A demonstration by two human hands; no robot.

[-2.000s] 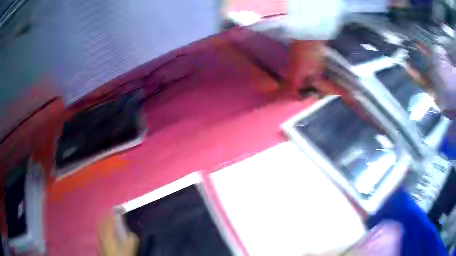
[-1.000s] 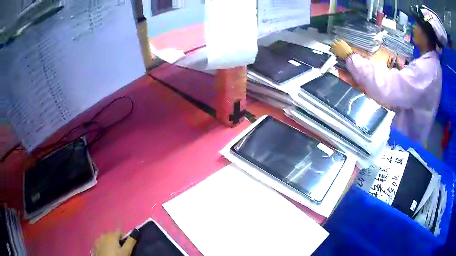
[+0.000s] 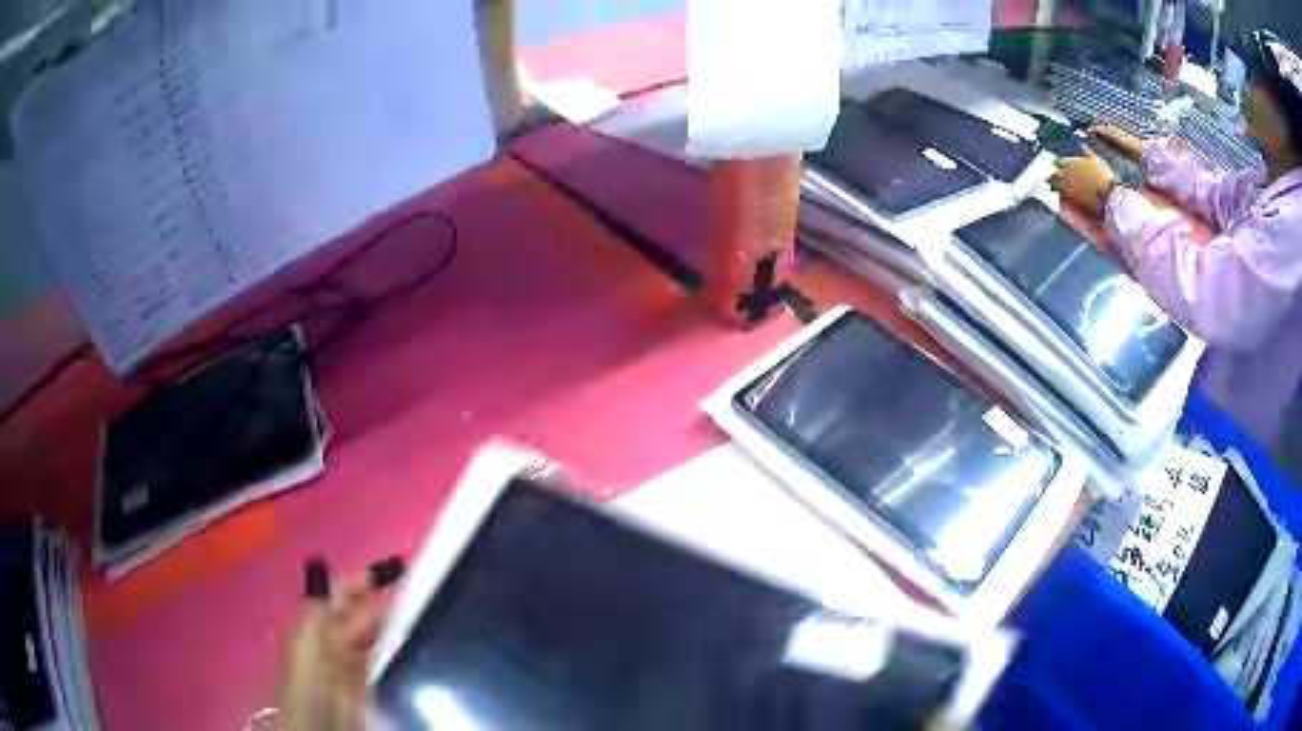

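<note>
A dark tablet (image 3: 628,614) with a white border and a white label fills the bottom centre. It is blurred and appears raised, covering part of a blank white sheet (image 3: 735,521) on the bench. My left hand (image 3: 336,628) is at the tablet's left edge, with black caps on two spread fingertips. The tablet's edge partly hides this hand, and no grip on the tablet shows. My right hand is not in view. Another tablet (image 3: 900,443) lies face up on white sheets to the right.
Tablet stacks stand at the right (image 3: 1071,293) and left (image 3: 207,443). A blue tote (image 3: 1099,643) is at lower right, with a handwritten sign (image 3: 1171,528). An orange-red post (image 3: 754,236) rises behind. A record sheet (image 3: 271,157) hangs at back left. A person in pink works at upper right.
The large labelled tablet now covers much of the blank sheet. The smaller part of a tablet seen beside my left hand is no longer distinguishable. The view has shifted, moving the bench items rightward.
</note>
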